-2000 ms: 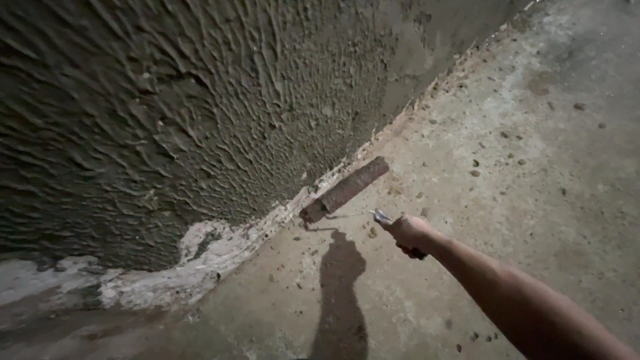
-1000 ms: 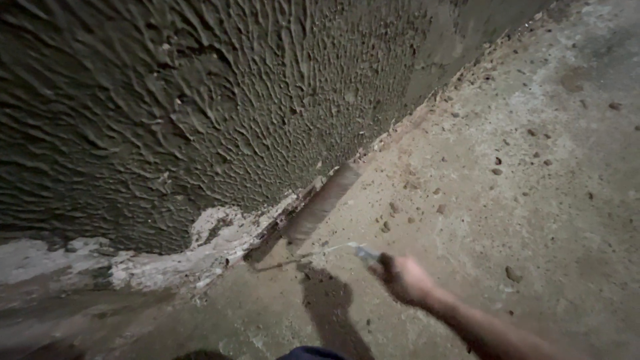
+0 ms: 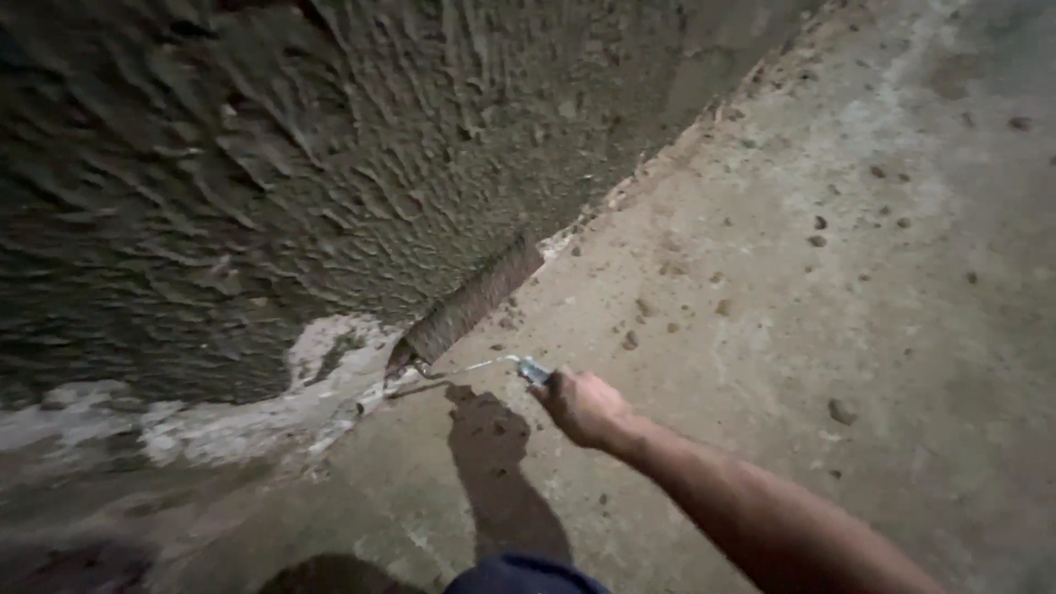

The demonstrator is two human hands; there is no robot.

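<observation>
My right hand (image 3: 584, 408) is closed around the handle of a paint roller (image 3: 474, 305), whose thin metal rod runs left to the roller's near end. The long brown, dirty roller sleeve lies along the foot of a rough, wet-looking plastered wall (image 3: 330, 165), where wall and floor meet. It seems to touch the wall's lower edge; the exact contact is hard to tell. My left hand is out of the frame.
A concrete floor (image 3: 742, 346) with scattered small crumbs and lumps stretches to the right. Whitish, uneven material (image 3: 214, 425) runs along the wall's base at the left. Dark blue clothing (image 3: 524, 575) shows at the bottom edge, beside shadows on the floor.
The roller has gone from the floor beside the wall's base to right against the wall's lower edge, with my right hand still on its handle. Dark blue clothing has come into view.
</observation>
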